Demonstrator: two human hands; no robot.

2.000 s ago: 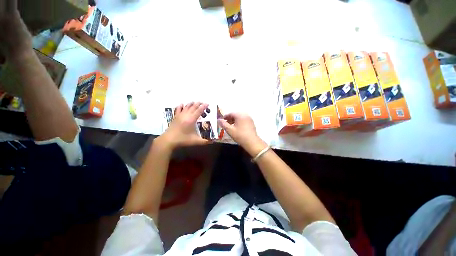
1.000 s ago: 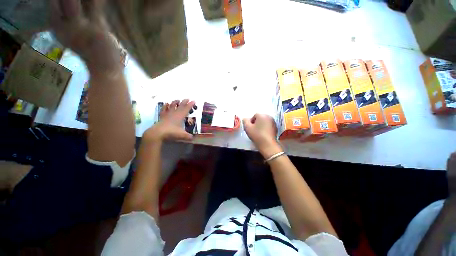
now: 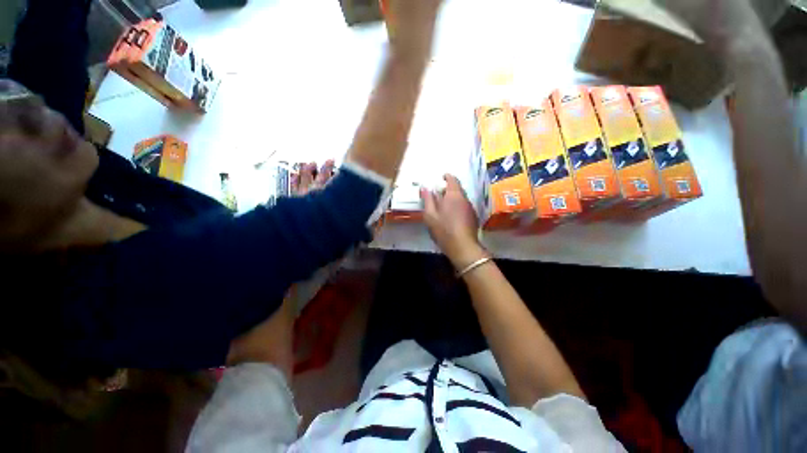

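A retail box point(image 3: 282, 181) lies flat near the table's front edge, mostly hidden behind another person's dark sleeve. Only the fingers of my left hand point(image 3: 313, 176) show, resting on the box; the rest of that hand is covered by the sleeve. A white panel with orange beneath it point(image 3: 406, 204) shows at the box's right end. My right hand point(image 3: 449, 215) is at this end, its fingertips touching the white panel's right side; its exact grip is unclear.
Several upright retail boxes point(image 3: 580, 142) stand in a row at right. Two more boxes point(image 3: 173, 69) are at left, near a yellow-green object point(image 3: 226, 189). A brown carton point(image 3: 641, 49) is at back right. A person's arm point(image 3: 389, 106) crosses the middle; another arm point(image 3: 768, 159) reaches at right.
The person at left has leaned in, with an arm now across my left hand. The brown carton at left is gone from there. My right hand has moved slightly left onto the white panel.
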